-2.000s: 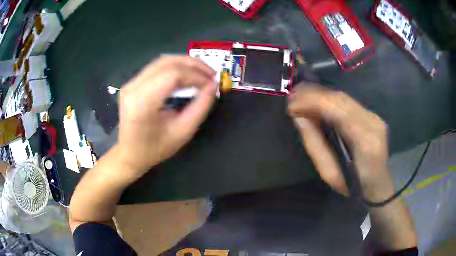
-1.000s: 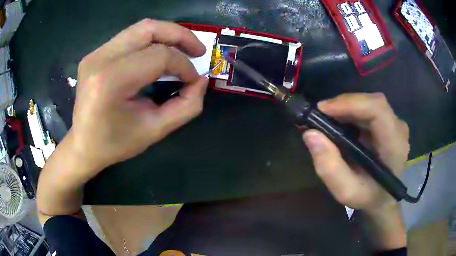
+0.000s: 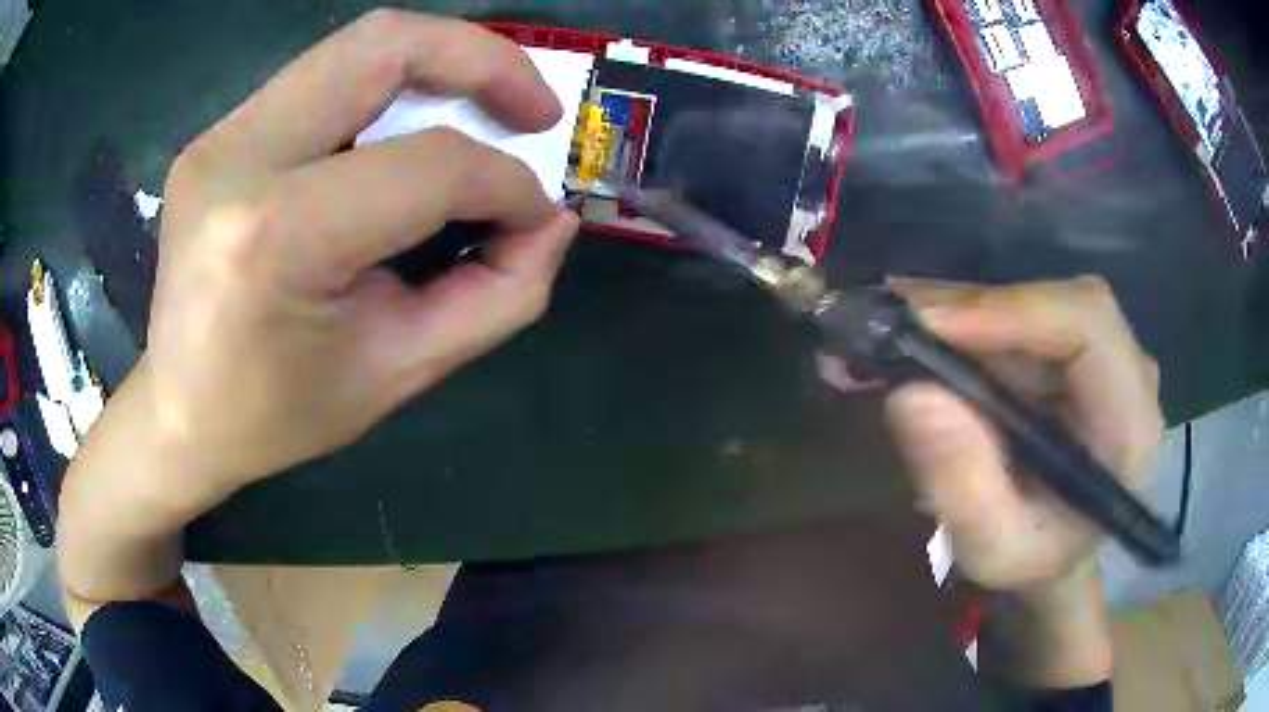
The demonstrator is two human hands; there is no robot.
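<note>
A red phone assembly (image 3: pixel 738 146) lies on the dark green mat with its dark screen area to the right. A white LCD module (image 3: pixel 536 139) lies over its left part, partly hidden by my left hand. An orange-gold flex tail (image 3: pixel 594 139) is at the module's right edge. My left hand (image 3: pixel 320 223) is over the module, thumb and fingertips pinched by the flex; a thin strand seems to show there. My right hand (image 3: pixel 1030 403) holds a black soldering iron (image 3: pixel 1002 410), slightly blurred, its tip at the lower edge of the flex area.
Two more red phone assemblies lie at the upper right, one with a white-patched board (image 3: pixel 1030 70), one with a dark screen (image 3: pixel 1211 111). White LCD parts (image 3: pixel 59 355) lie at the left. A fan (image 3: pixel 11 536) is cut by the left edge. A small white scrap (image 3: pixel 148 203) lies on the mat.
The iron came in from the right to the flex area, and its tip has since shifted slightly down. A white module now covers the keypad area. The view has moved closer.
</note>
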